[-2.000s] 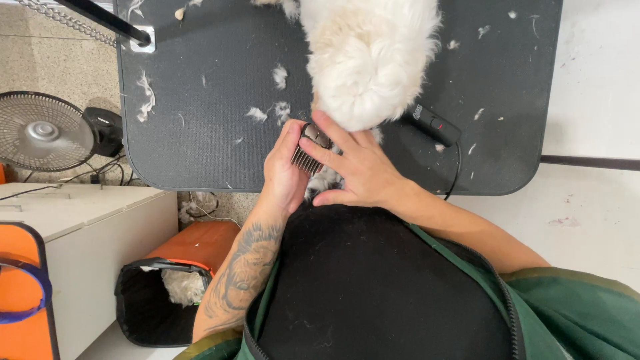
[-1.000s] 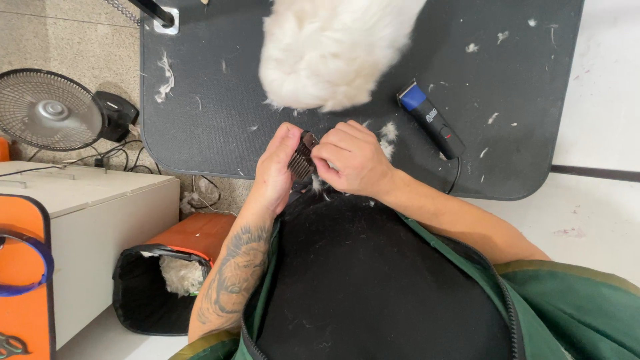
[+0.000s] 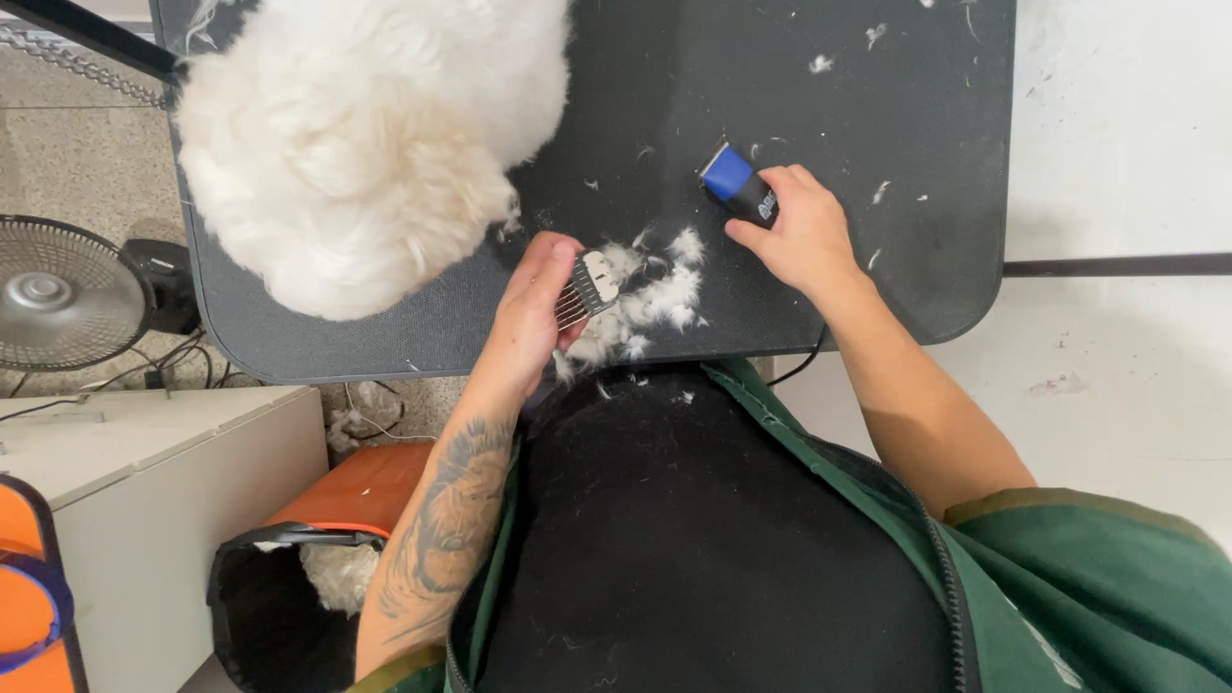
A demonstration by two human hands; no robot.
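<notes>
My left hand [image 3: 534,303] holds a clipper guard comb [image 3: 585,289] with metal teeth near the front edge of a black grooming table [image 3: 924,308]. Beside the comb lies a heap of cut white fur [image 3: 650,298]. My right hand [image 3: 808,226] grips a blue and black cordless-style hair clipper [image 3: 739,183], its blade pointing to the upper left; whether it is lifted off the table I cannot tell. A fluffy white dog [image 3: 356,164] is on the table to the left of my hands, its head not recognisable from here.
A black post [image 3: 96,34] and a chain stand at the upper left. On the left are a fan [image 3: 43,292], cables, a white cabinet [image 3: 192,500] and an orange bin [image 3: 361,486] with a black liner and fur inside. Small fur tufts [image 3: 821,64] dot the table.
My right hand has left the comb and taken hold of the clipper, which lay on the table. The dog now appears farther left. Loose fur now lies in a heap near the comb.
</notes>
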